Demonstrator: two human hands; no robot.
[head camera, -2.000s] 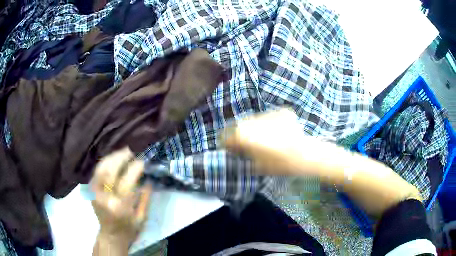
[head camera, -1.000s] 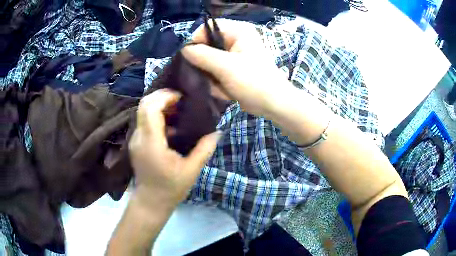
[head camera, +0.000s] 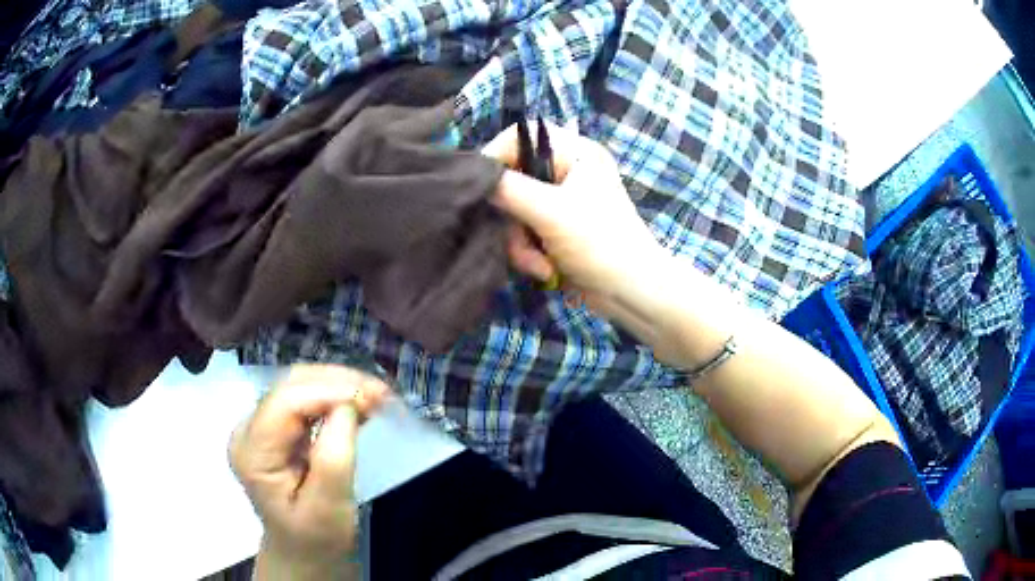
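Note:
A blue, white and brown plaid garment (head camera: 726, 148) lies spread over the table, its lower corner hanging past the front edge. Its brown lining (head camera: 386, 216) is bunched to the left over the plaid. My right hand (head camera: 579, 216) holds dark thread snips (head camera: 536, 153), blades pointing up, and pinches the lining's right edge. My left hand (head camera: 306, 454) is below the lining, off the cloth, near the table's front edge. Its thumb and forefinger tips are pinched together; any thread between them is too fine to make out.
The white table (head camera: 170, 477) shows at lower left and upper right. More plaid and navy garments (head camera: 125, 74) lie at upper left. A blue crate (head camera: 846, 323) with plaid garments stands on the speckled floor at right. My lap is at the bottom.
Both hands were together at a dark fold a second ago. My left hand has moved down and away. My right hand is lower, and the lining lies spread out more.

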